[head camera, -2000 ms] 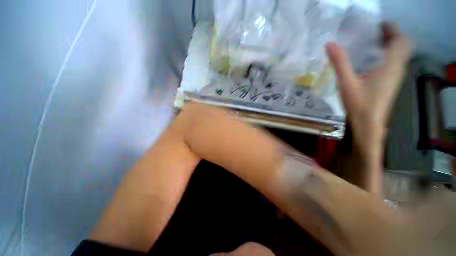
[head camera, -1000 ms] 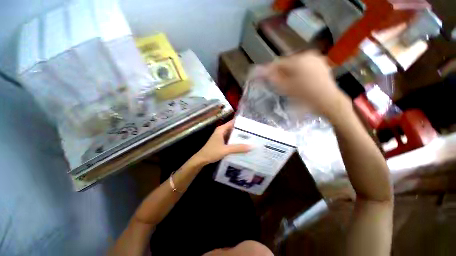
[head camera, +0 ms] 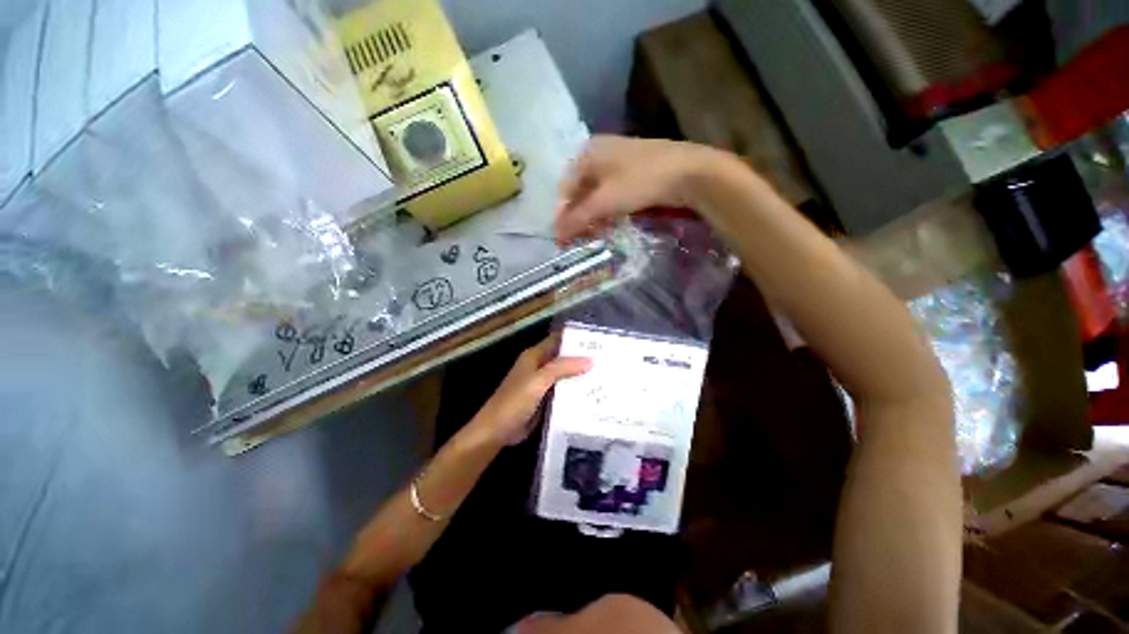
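A white product box (head camera: pixel 625 415) with dark product pictures lies in clear film in front of me, its hanging tab toward me. My left hand (head camera: pixel 530 390) grips its left edge, thumb on the face. Loose film (head camera: pixel 675 279) extends beyond the far end of the box, up to the right end of the sealing bar (head camera: pixel 433 334). My right hand (head camera: pixel 603 192) is above that end of the bar, fingers bent down; whether it pinches the film is unclear. The heat sealer's yellow housing (head camera: pixel 477 167) with its round dial stands behind the bar.
Bagged boxes (head camera: pixel 266 118) with loose film stand on the left of the sealer. A grey machine (head camera: pixel 854 136) with a ribbed bed is at the upper right. An open brown carton (head camera: pixel 1052 347) with crumpled clear film (head camera: pixel 978 372) is at the right.
The box has turned more upright in view and its film end has come to the right end of the sealing bar. My right hand has moved left over the bar.
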